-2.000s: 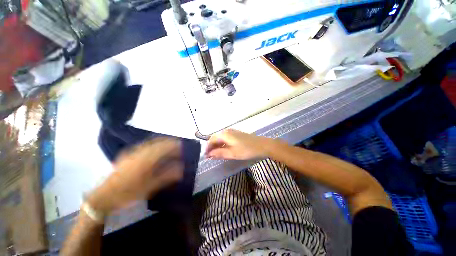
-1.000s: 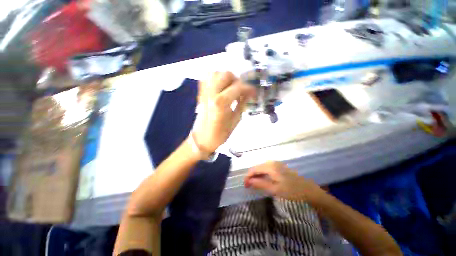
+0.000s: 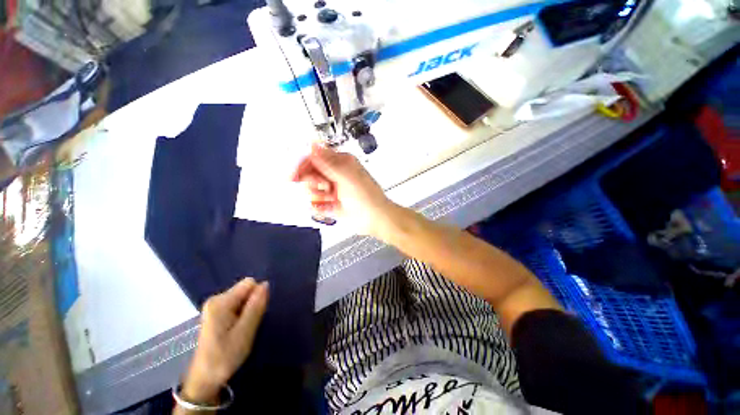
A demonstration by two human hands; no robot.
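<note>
A dark navy fabric panel lies on the white table left of the needle and hangs over the front edge toward the lap. My left hand rests over its lower part with the fingers curled; whether it pinches the cloth cannot be told. My right hand is just in front of the presser foot, fingers bent and thumb near the fingertips; whether it holds anything small cannot be told. The white sewing machine head stands behind it.
A smartphone lies right of the needle. White scraps and red and yellow snips lie at the right table edge. Blue baskets with dark pieces stand below right. A brown package is at far left.
My left hand has come down from near the needle to the cloth at the front edge. My right hand has moved up from the front edge to the needle area. The panel lies flatter than at first.
</note>
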